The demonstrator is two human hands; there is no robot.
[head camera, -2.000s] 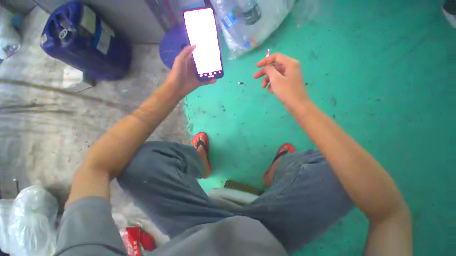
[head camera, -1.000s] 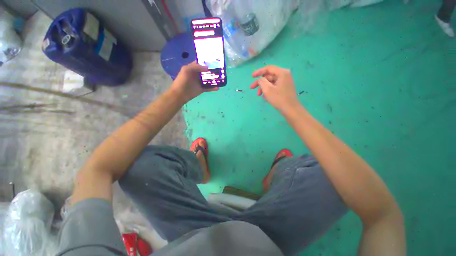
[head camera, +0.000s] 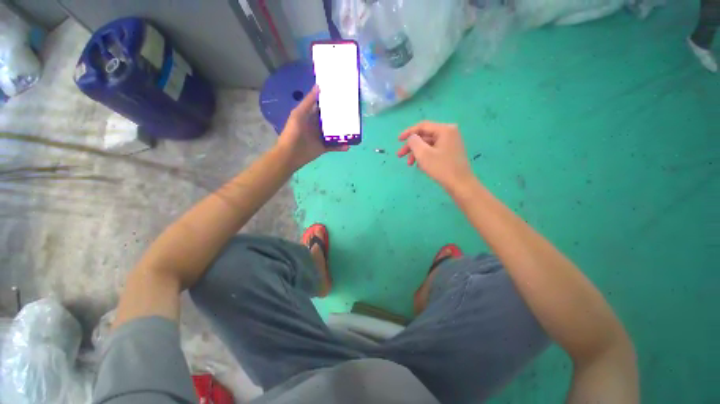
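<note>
My left hand [head camera: 301, 134] holds a smartphone [head camera: 337, 93] upright in the picture, with its bright, washed-out screen towards me. The fingers wrap the phone's lower left side and bottom. My right hand [head camera: 433, 150] hangs in the air over the green floor, to the right of the phone and apart from it. Its fingers are loosely curled, with the thumb near the fingertips. No object shows in it, but the inside of the fingers is partly hidden.
A blue drum [head camera: 146, 77] stands at the upper left. A blue disc [head camera: 288, 99] is behind my left hand. Clear bags with bottles [head camera: 397, 49] lie at the top. Another person's foot [head camera: 702, 55] is at the upper right. A clear bag [head camera: 39, 351] lies lower left.
The phone and both hands sit lower in the picture than before. The phone screen has changed and is nearly white again. A small pale stick at my right fingertips two seconds ago no longer shows.
</note>
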